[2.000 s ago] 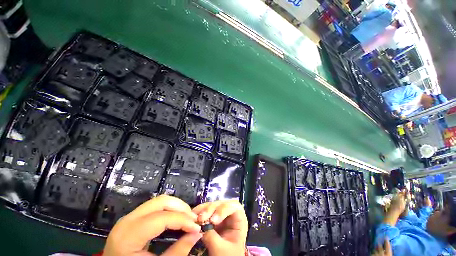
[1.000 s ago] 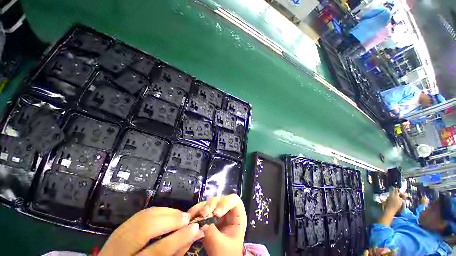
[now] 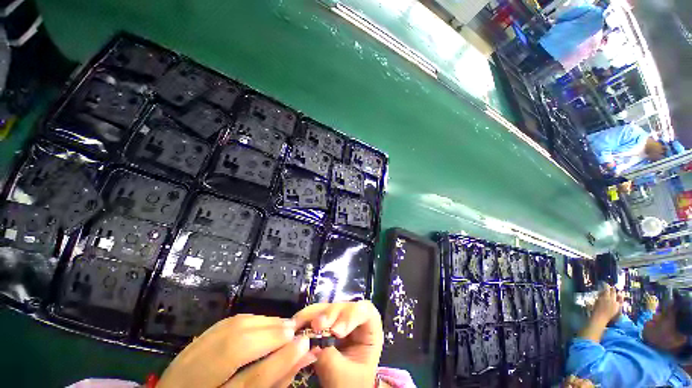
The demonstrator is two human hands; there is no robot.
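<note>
My left hand (image 3: 231,352) and my right hand (image 3: 345,341) meet at the bottom centre, in front of the large blister tray. Between their fingertips they hold a small black plastic part (image 3: 322,342) with tiny gold-coloured metal at its upper edge. The fingers cover most of the part. The large black blister tray (image 3: 174,350) holds flat black parts in two rows of pockets. The narrow dark parts tray (image 3: 419,292) stands to its right, with scattered tiny bright metal pieces (image 3: 401,303) in it. More tiny gold pieces show just below my fingers.
A second blister tray (image 3: 448,371) with black parts stands right of the narrow tray. At the far right a person in a blue smock (image 3: 611,352) works with raised hands. A pale rail (image 3: 387,38) crosses the green worktop (image 3: 326,83) beyond the trays. More people in blue are further back.
My hands stay together at nearly the same place. The black part has turned a little between the fingertips, and the gold metal shows along its top. The view has shifted slightly.
</note>
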